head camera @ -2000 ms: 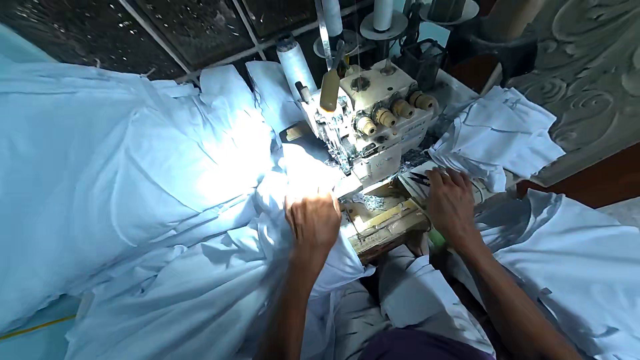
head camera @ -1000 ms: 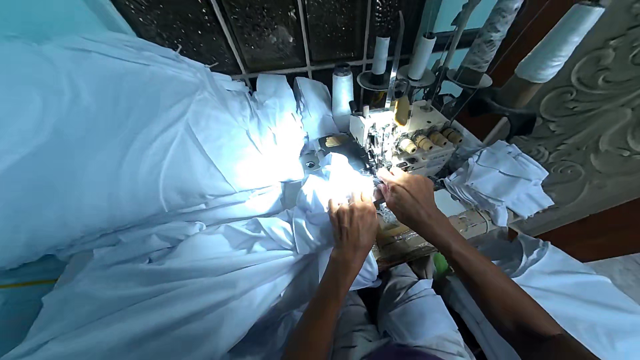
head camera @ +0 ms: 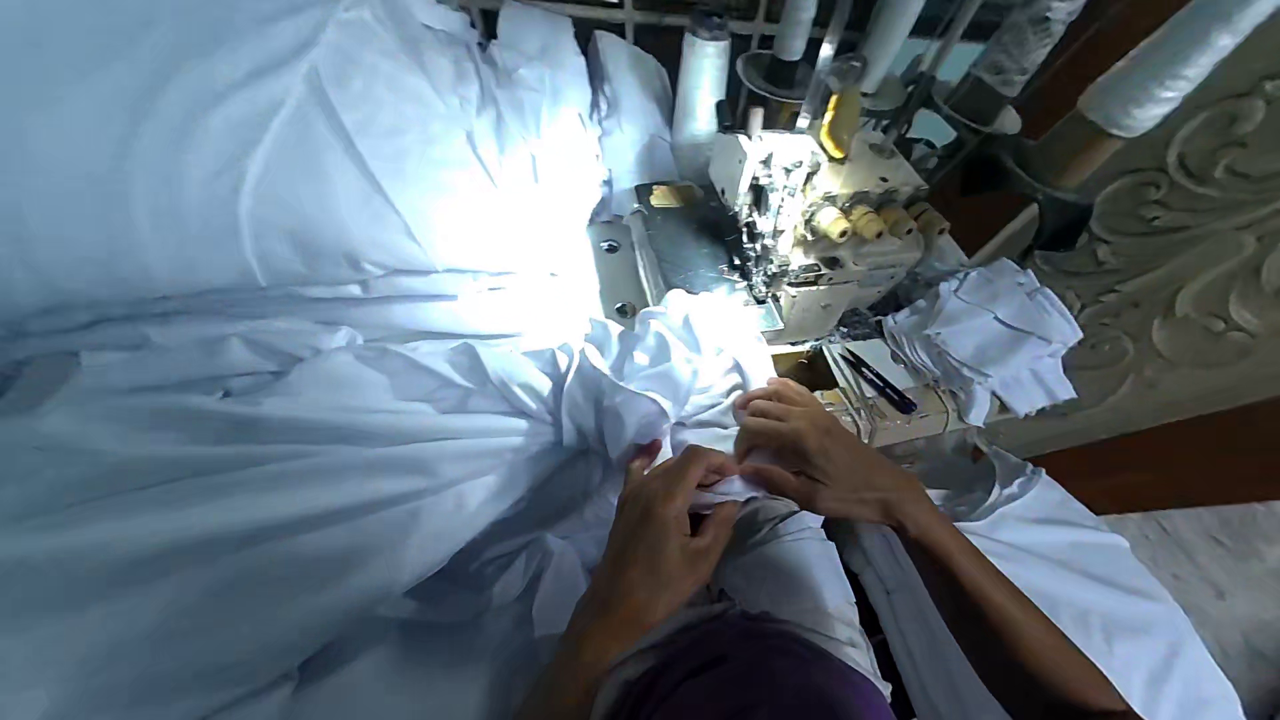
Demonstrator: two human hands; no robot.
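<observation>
Bunched white fabric point(head camera: 640, 380) runs from the left up to the front of an overlock sewing machine point(head camera: 810, 220), its near end close to the needle area. My left hand point(head camera: 665, 520) pinches a fold of this fabric below the machine. Against it on the right, my right hand point(head camera: 815, 445) grips the same piece, its fingers on the cloth edge. Both hands are nearer to my lap than to the presser foot. Glare from the lamp washes out part of the cloth.
Cut white fabric pieces point(head camera: 985, 335) lie stacked right of the machine, with black-handled thread snips point(head camera: 880, 382) nearer the hands. Thread cones point(head camera: 700, 90) stand behind. A large white cloth heap point(head camera: 250, 200) covers the left, and more white fabric point(head camera: 1080, 570) hangs at the right.
Both hands have moved from beside the needle area down toward my lap, with fabric between them. Two seconds ago my right hand was at the snips. The view has shifted closer.
</observation>
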